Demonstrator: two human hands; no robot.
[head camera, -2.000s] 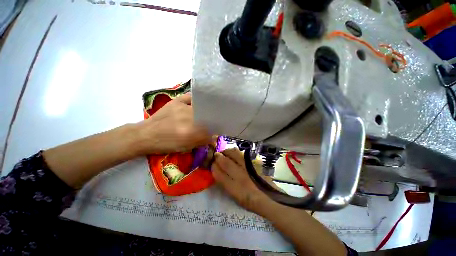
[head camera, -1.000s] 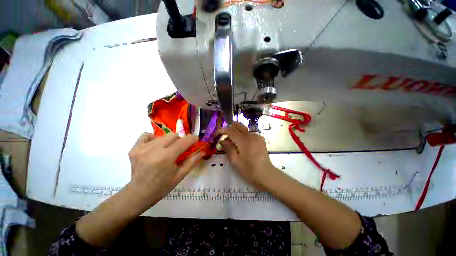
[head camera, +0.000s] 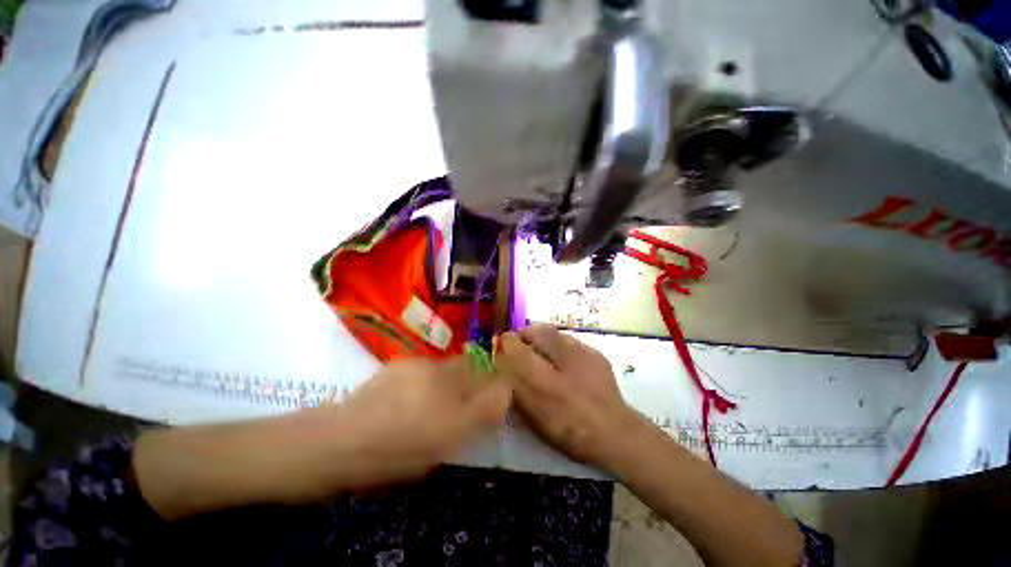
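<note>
The orange-lined pouch (head camera: 383, 282) lies open at the left of the needle area, with green and purple edges and a small white label inside. Purple tape (head camera: 518, 282) runs along its right side from the presser foot area down to the hands. My left hand (head camera: 443, 404) is blurred and closed at the pouch's near corner. My right hand (head camera: 563, 388) pinches the near end of the pouch edge beside it. The fingertips of both hands nearly meet at a bit of green fabric. The needle is hidden behind the shiny metal guard (head camera: 626, 138).
The white sewing machine head (head camera: 521, 122) with red lettering fills the upper right. A red cord (head camera: 682, 343) lies right of the needle area, and another red strip (head camera: 929, 426) hangs farther right. Grey-white fabric (head camera: 55, 94) lies at the upper left. A printed ruler (head camera: 776, 435) runs along the front edge.
The pouch edge is drawn towards the wearer, and both hands are nearer the table's front edge. More of the tape and lining shows. The camera view has shifted.
</note>
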